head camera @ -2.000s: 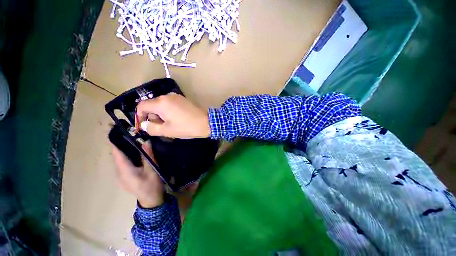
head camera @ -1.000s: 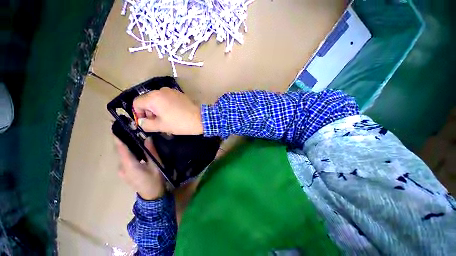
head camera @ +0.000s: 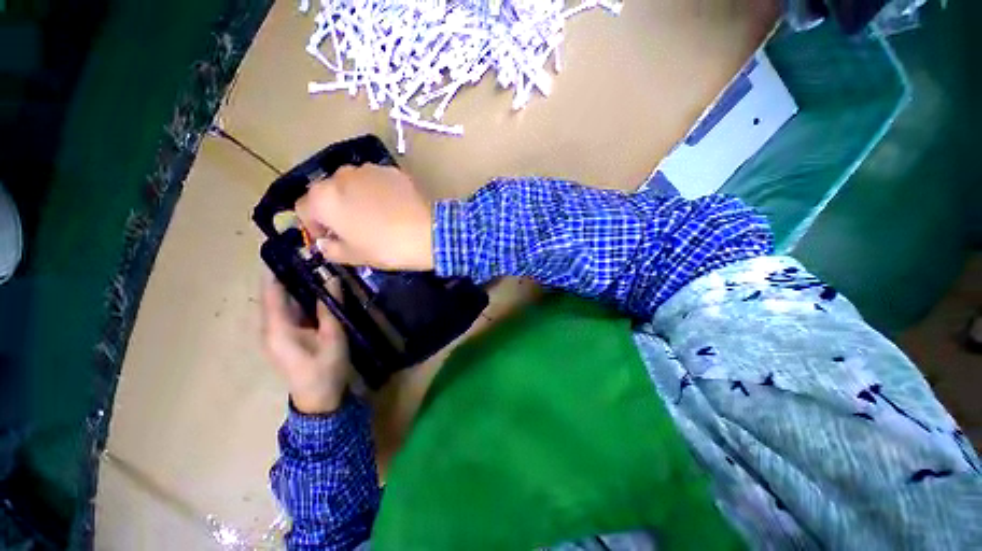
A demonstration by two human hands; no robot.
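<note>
The open black plastic housing lies tilted on the tan cardboard surface, close to my body. My left hand holds its lower left side, with fingers reaching over the edge. My right hand is over the housing's upper part, with bent fingertips inside at reddish-orange wires. A small pale thing shows at the right fingertips, too small to identify. A heap of white narrow strips lies beyond the housing.
A green-teal lined bin stands at the upper right, with a white flat piece inside. A dark green belt runs along the left. Clear wrinkled plastic shows at the top right. Bright bits sparkle at the lower left of the cardboard.
The view has shifted, so the heap sits further right. The housing and both hands appear slightly higher and further right. My right fingers remain at the wires.
</note>
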